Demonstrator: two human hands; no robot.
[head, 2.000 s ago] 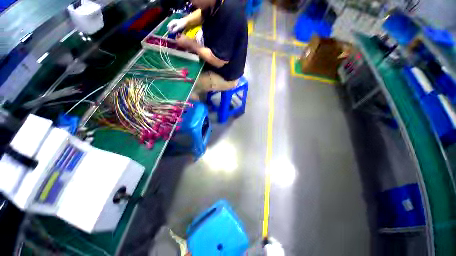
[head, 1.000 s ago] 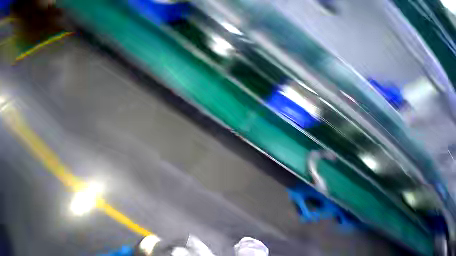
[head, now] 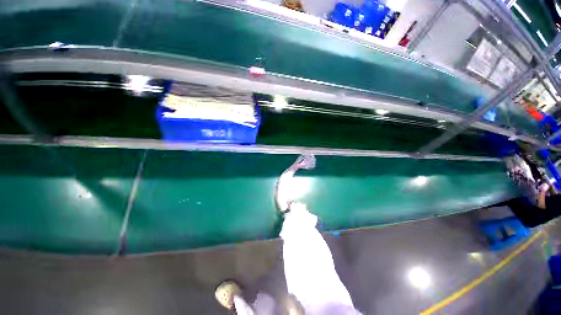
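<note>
A pale grey-white bundle of cut wires lies curved on the green bench top, with a whitish, frayed-looking far end near the bench's back rail. My right hand, in white and overexposed, reaches out from the bottom of the view to the near end of the bundle and meets it. The glare hides its fingers, so whether they are closed on the bundle cannot be told. My left hand is not in view.
The green bench runs across the view. A blue bin with pale strips stands behind its back rail, below a green shelf. A person works far right near a blue stool. A shoe shows below.
The view has swung right from the machine and magenta-ended leads to another bench. The pale bundle is now closer, and my right arm has stretched out to it.
</note>
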